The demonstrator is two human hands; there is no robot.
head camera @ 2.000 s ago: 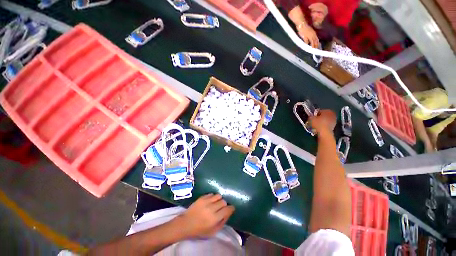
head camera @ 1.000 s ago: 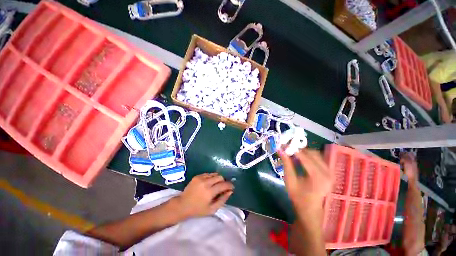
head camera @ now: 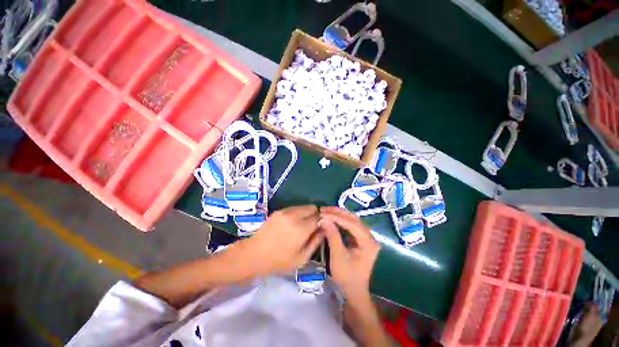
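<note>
My left hand and my right hand meet at the near edge of the green surface. Both grip a looped frame assembly, its blue-and-clear base hanging below the fingers. The fingers hide most of its loop; whether a small fitting is held there cannot be seen. A frame pile lies left of my hands. A second frame group lies to the right. Beyond my hands stands an open cardboard box full of small white fittings.
A salmon-pink compartment tray with tiny hardware is at left, another at right. A loose white piece lies before the box. A pale rail borders the conveyor belt, which carries scattered frames. Another person's hand shows at lower right.
My right hand has come back from the belt, past the right group, to meet my left hand, and both now hold a frame. The right group has more frames than at first. The view has shifted.
</note>
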